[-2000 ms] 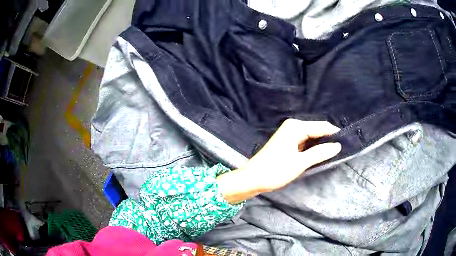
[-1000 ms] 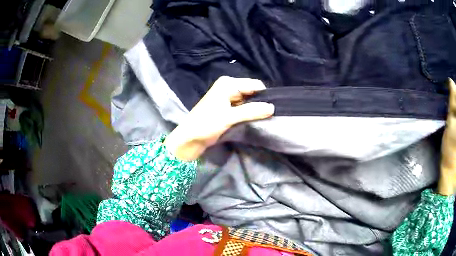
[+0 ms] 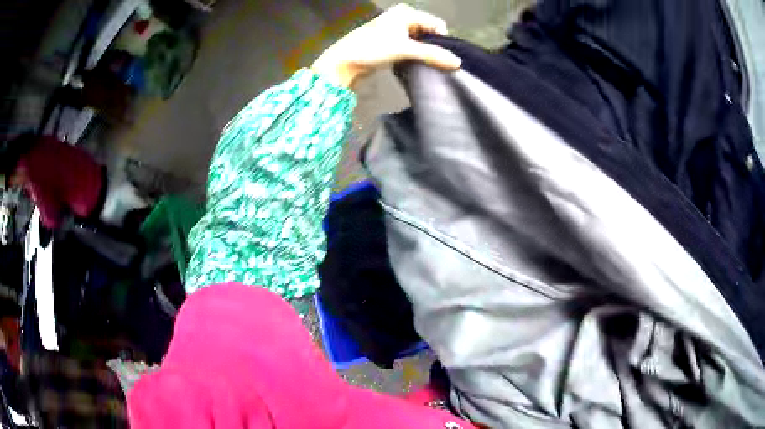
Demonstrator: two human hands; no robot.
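My left hand [image 3: 390, 42] is at the top centre, pinching the dark front edge of the denim garment [image 3: 612, 159] between thumb and fingers. The garment hangs in a long slanting edge from my hand down to the lower right. Its dark outer face shows at the upper right, with a few small metal buttons [image 3: 750, 162] near the right rim. The grey inside [image 3: 478, 293] faces me below the edge, creased, with a dark seam line. My right hand is out of the picture.
A blue bin [image 3: 340, 331] with dark contents stands below the garment. Grey floor [image 3: 239, 75] with a yellow line lies at the upper left. A green basket [image 3: 168, 230] and a blurred red item [image 3: 60, 180] are at the left.
My left hand has moved up with the garment edge, which now slants instead of lying level. My right hand has left view. The view has shifted, showing more of the blue bin.
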